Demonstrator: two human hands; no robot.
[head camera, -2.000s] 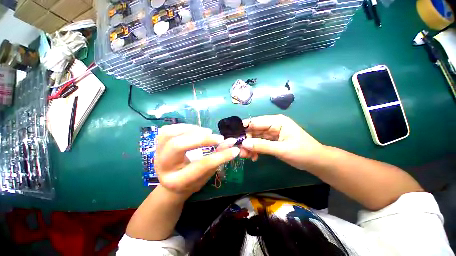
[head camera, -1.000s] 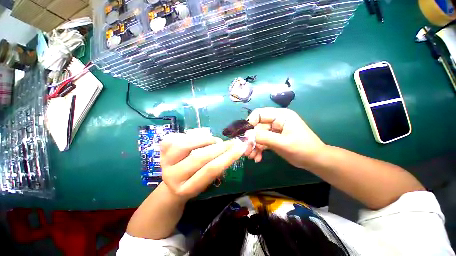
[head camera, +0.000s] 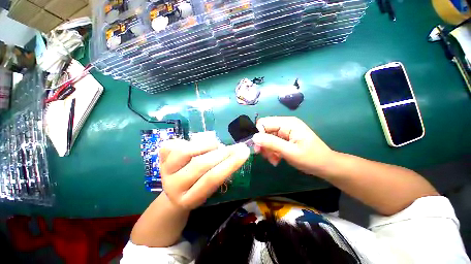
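Observation:
A small black housing (head camera: 241, 128) is held between my hands, its flat dark face towards the camera. My right hand (head camera: 292, 142) pinches its right and lower edge with thumb and fingers. My left hand (head camera: 199, 167) has its fingertips at the lower edge, at a small pale-purple bit; what they grip is hidden. A silvery-white round insert (head camera: 248, 92) with short dark leads lies on the green mat behind the hands. A second small dark part (head camera: 292, 100) lies to its right. The blue circuit board (head camera: 153, 157) and green circuit board (head camera: 242, 172) lie partly under my left hand.
Stacked clear blister trays (head camera: 227, 56) stand at the back. A second blister tray (head camera: 23, 149) is far left, beside a notebook (head camera: 85, 105) with a pen. A smartphone (head camera: 395, 104) lies right, a tape roll (head camera: 450, 11) back right. A black cable (head camera: 142, 116) runs behind the blue board.
The black housing has turned from a narrow, edge-on look to showing its flat dark face. Both hands stay close together, with small finger shifts.

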